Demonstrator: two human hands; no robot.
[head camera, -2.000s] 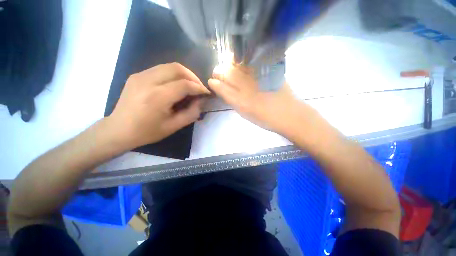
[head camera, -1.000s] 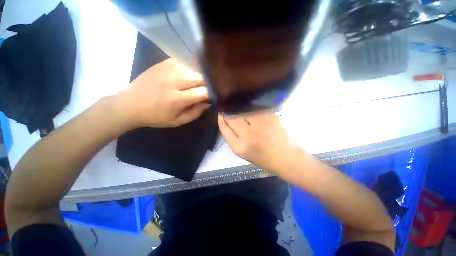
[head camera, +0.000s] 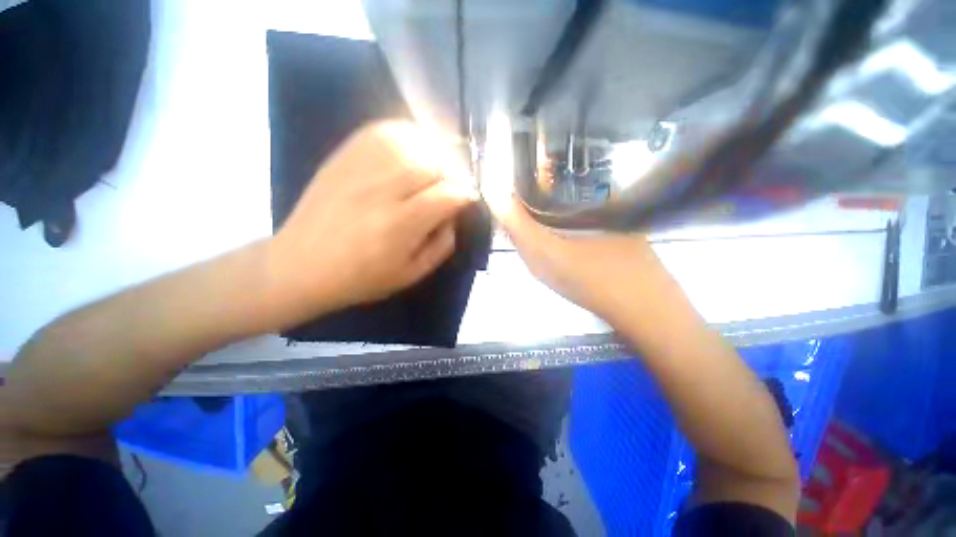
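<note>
A black cut panel (head camera: 314, 100) lies flat on the white table left of the needle area, its lower edge near the front strip. My left hand (head camera: 383, 215) rests on the panel, its fingertips pinched at the panel's right edge in the lamp glare. My right hand (head camera: 571, 257) is just right of the needle area, its fingertips in glare and partly behind the machine head; I cannot tell whether they grip cloth. The sewing machine head (head camera: 692, 94) hangs large over the top of the view.
A stack of black pieces (head camera: 68, 105) lies at the left. An orange-red tool (head camera: 868, 201) and a dark slim tool (head camera: 890, 267) lie at the right. A measuring strip (head camera: 503, 360) runs along the front edge. Below are blue bins (head camera: 194, 432) and a red crate (head camera: 844, 488).
The view has shifted, and the machine head now covers more of the upper right. The black panel lies straighter, its lower corner no longer over the front strip. Both hands remain near the needle.
</note>
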